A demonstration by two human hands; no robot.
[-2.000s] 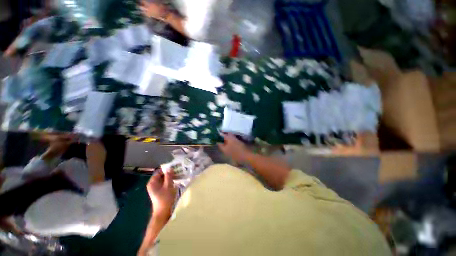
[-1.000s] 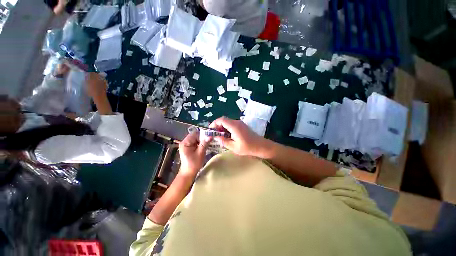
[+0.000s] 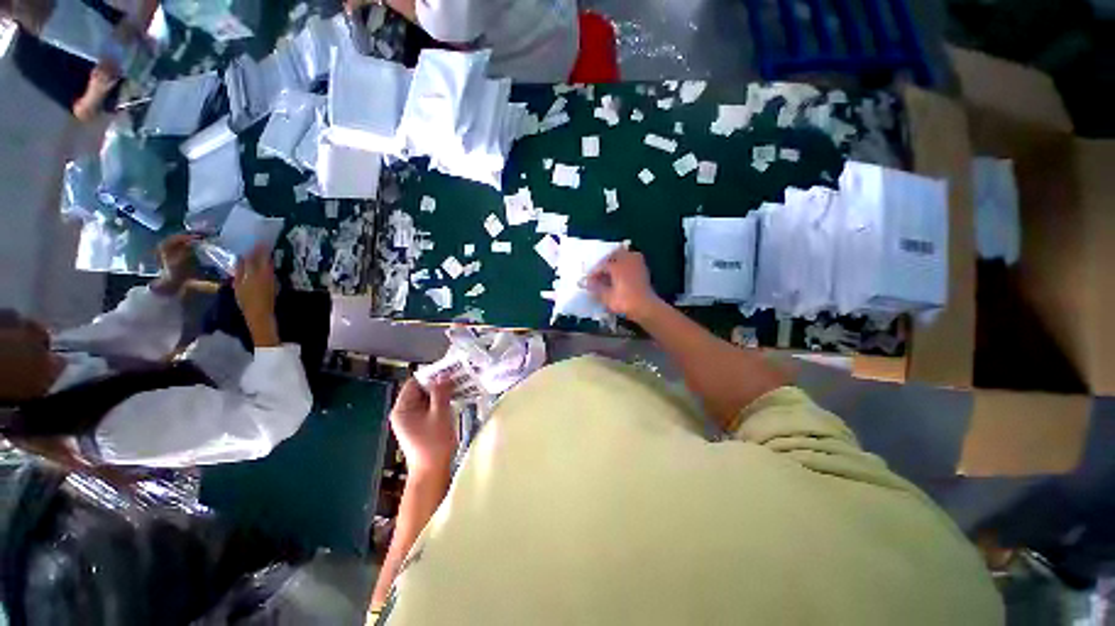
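My left hand holds a tangle of pale printed label strip at the table's near edge. My right hand rests with its fingertips on a white packet lying flat on the green table. Whether a label is under the fingers is too small to tell. To the right, a row of leaning white packets stands at the table end; the nearest and farthest show small dark printed labels.
An open brown carton stands at the right end, a white packet inside. More packets lie at the back left. White scraps litter the table. A seated worker handles a packet at left. A red stool and blue slatted trolley are beyond.
My right hand has moved from the label strip at my left hand to the packet on the table. My left hand has moved slightly down and left with the strip.
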